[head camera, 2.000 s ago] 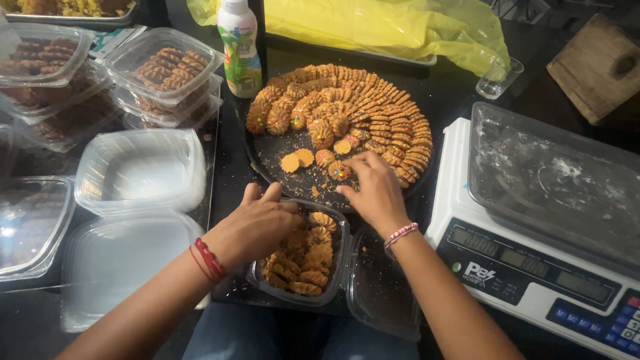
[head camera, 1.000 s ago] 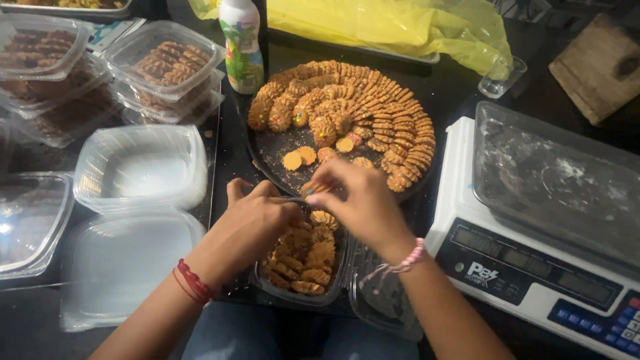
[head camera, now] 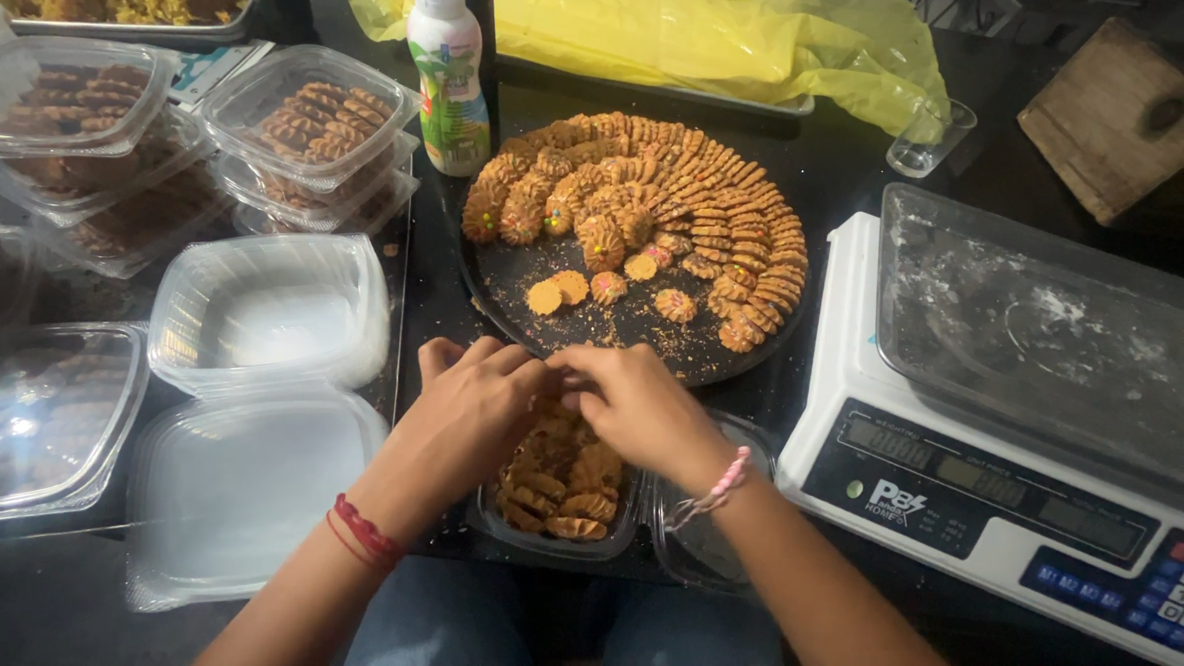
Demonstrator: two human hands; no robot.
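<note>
A clear plastic clamshell container (head camera: pixel 564 548) holding ribbed cookies (head camera: pixel 575 527) lies in front of me, its lid (head camera: pixel 708 536) folded out to the right. Over its far end my left hand (head camera: pixel 481 407) and my right hand (head camera: pixel 638 407) meet, fingers bent. Whether anything is between the fingertips is hidden. Just beyond them is a round black tray (head camera: pixel 592 342) with crumbs, bearing rows of ribbed cookies (head camera: pixel 731 222), some with coloured sprinkles. A few cookies lie loose near its middle, among them a plain yellowish one (head camera: pixel 544 297).
An open empty clamshell (head camera: pixel 268 314) lies left, near stacked filled containers (head camera: pixel 310 120). A bottle (head camera: pixel 450 92) stands behind the tray's left side. A digital scale (head camera: pixel 980 462) is at right, a clear cup (head camera: pixel 930 139) and a wooden block (head camera: pixel 1110 120) behind it. Yellow plastic (head camera: pixel 666 46) lies at the back.
My right hand has moved from the cookies on the tray back to my left hand, over the container's far end. A sprinkled cookie near its fingers earlier is no longer seen there.
</note>
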